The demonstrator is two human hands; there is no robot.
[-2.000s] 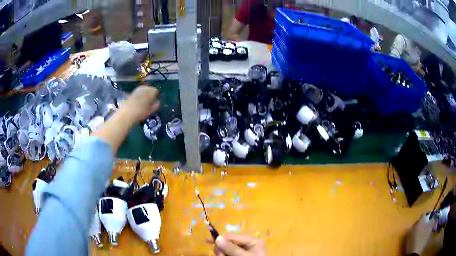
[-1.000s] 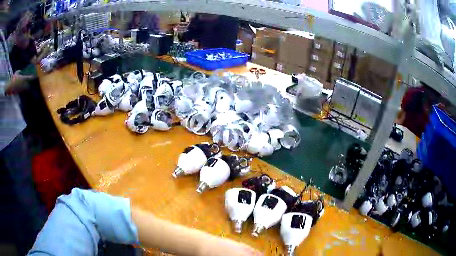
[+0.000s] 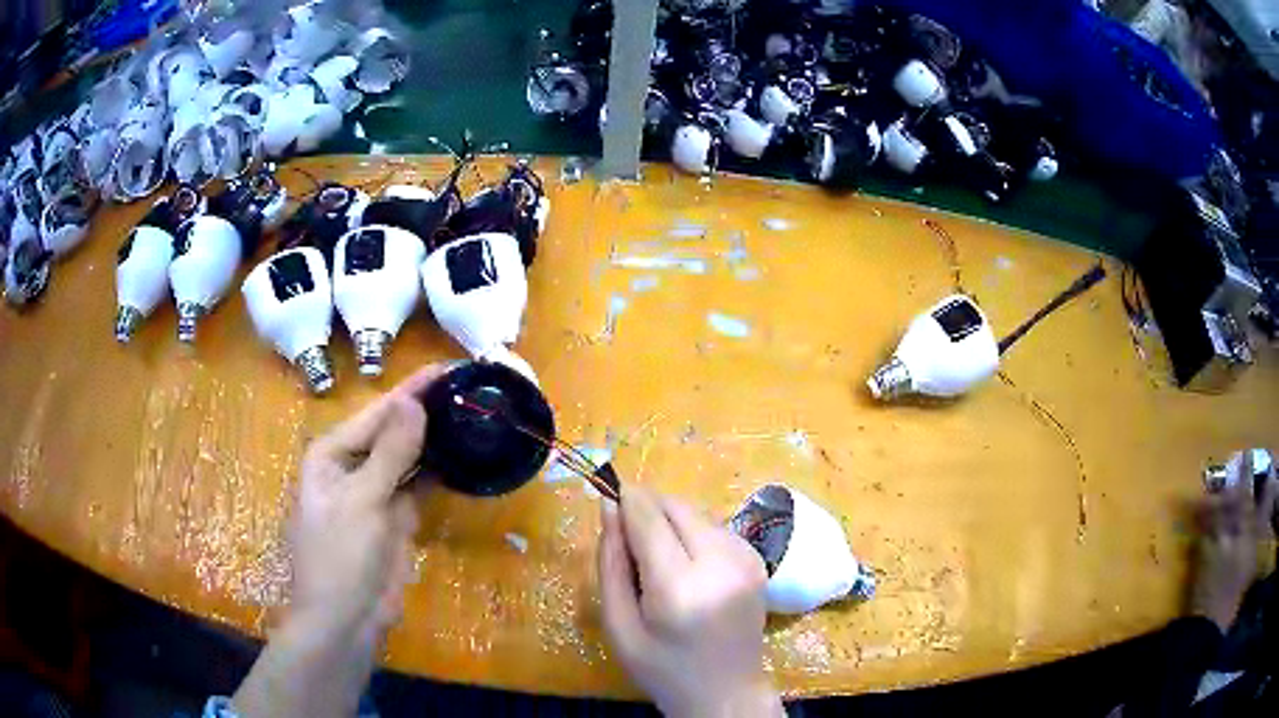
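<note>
My left hand (image 3: pixel 358 512) holds a round black camera head (image 3: pixel 487 428) by its left side, its dark hollow face toward me. A white piece shows at its top edge. My right hand (image 3: pixel 680 582) pinches thin red and dark lead wires (image 3: pixel 571 456) that run out of the head, near a small black part at the fingertips. A white bulb housing (image 3: pixel 809 551) lies beside my right hand, its open end toward the hand and its screw cap to the right.
Another white housing (image 3: pixel 948 348) with wires lies at the right. Joined camera units (image 3: pixel 376 288) stand in a row at upper left. Behind are pale shell parts (image 3: pixel 211 98), camera heads (image 3: pixel 786 105), a metal post (image 3: pixel 627 91) and a blue bin (image 3: pixel 1108 84). Another person's hand (image 3: pixel 1230 540) is at far right.
The view has swung back right from the left side of the bench. My left hand, out of view a second ago, now holds the black head, and my right hand has come into view holding its wires.
</note>
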